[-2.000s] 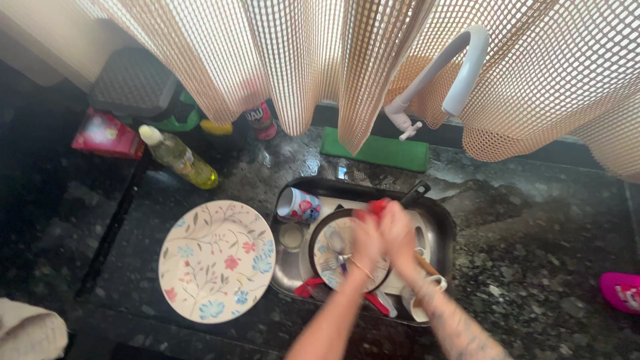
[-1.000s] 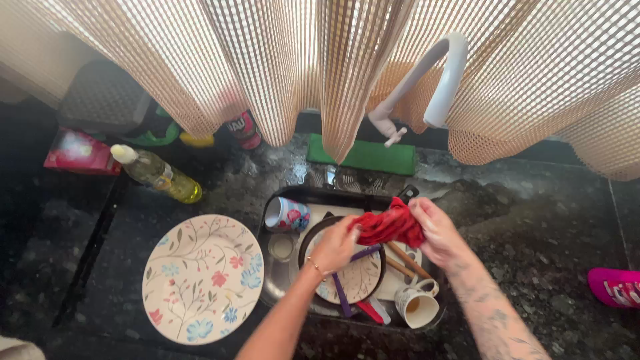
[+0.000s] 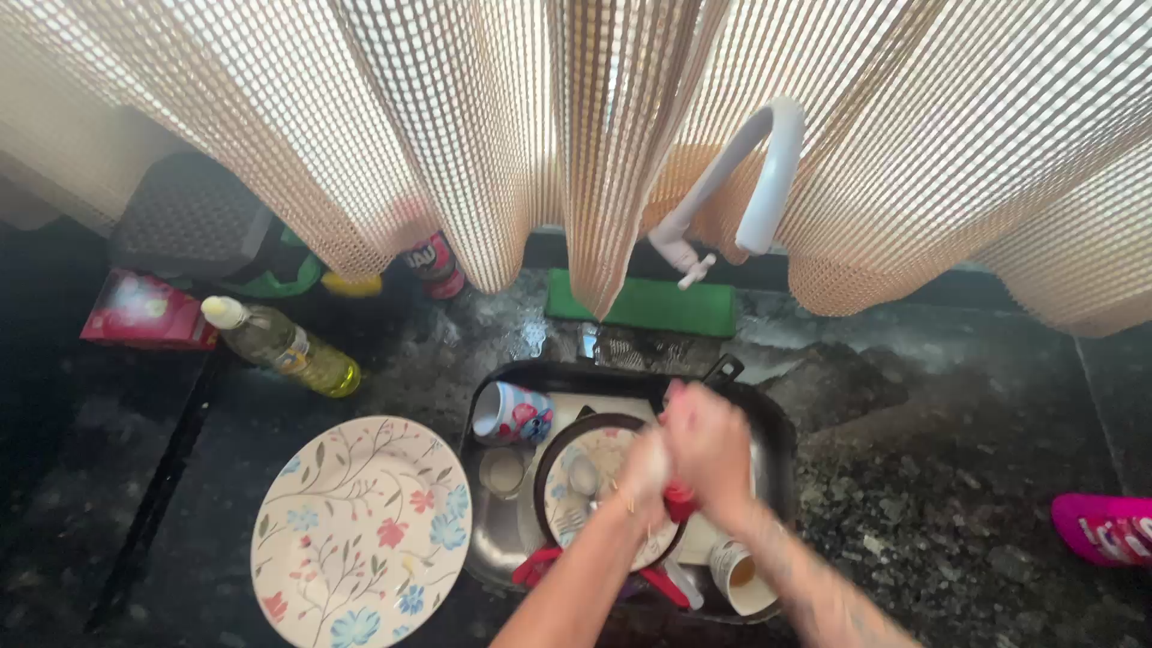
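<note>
Over the metal sink point(image 3: 493, 540), my left hand point(image 3: 646, 468) and my right hand point(image 3: 711, 441) are pressed together, both closed on a red cloth point(image 3: 679, 500); only bits of it show between the blurred fingers. Beneath them, a floral plate point(image 3: 607, 445) with a spoon and fork lies in a dark-rimmed pan point(image 3: 545, 477). A patterned cup point(image 3: 513, 414) lies tilted at the sink's left, above a small glass point(image 3: 502, 472). At lower right is a mug point(image 3: 743, 576) with brown liquid, and red handles point(image 3: 537, 565) show near the front edge.
A large floral plate point(image 3: 360, 531) lies left of the sink. Behind it are an oil-like yellow liquid bottle point(image 3: 281, 346), a red box point(image 3: 148, 310) and a pink bottle point(image 3: 434, 265). A white faucet point(image 3: 772, 180) rises behind, near a green block point(image 3: 643, 304) and curtain point(image 3: 504, 135).
The red cloth was spread between my hands a second ago; now it is bunched inside them. My hands have come together over the sink.
</note>
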